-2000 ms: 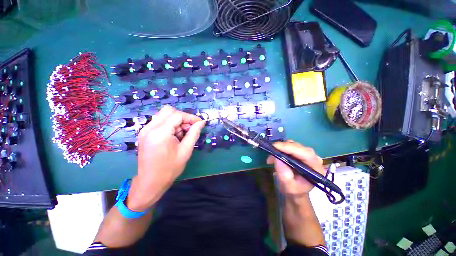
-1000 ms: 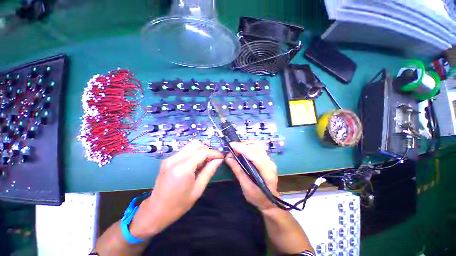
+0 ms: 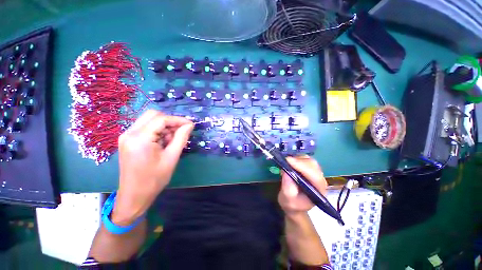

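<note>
Small black parts (image 3: 228,69) with green dots sit in four rows on the green bench. My right hand (image 3: 304,183) holds a black soldering iron (image 3: 296,178), its tip over the brightly lit third row (image 3: 275,121). My left hand (image 3: 153,158) is at the left part of the third row, thumb and forefinger pinched together; what is between the fingertips is too small to tell. It covers the left ends of the lower rows. A bundle of red lead wires (image 3: 108,95) with white ends lies left of the rows.
A black tray (image 3: 45,121) with wired parts is at left. Behind are a clear hood (image 3: 227,21), a fan guard (image 3: 306,29) and a flat black slab (image 3: 378,45). At right are the iron stand with yellow sponge (image 3: 341,105), a tip cleaner (image 3: 387,126) and a dark box (image 3: 428,113).
Both hands, together near the front of the rows one second ago, have moved apart. My left hand is farther left; the iron's tip has come to the third row. The view has shifted.
</note>
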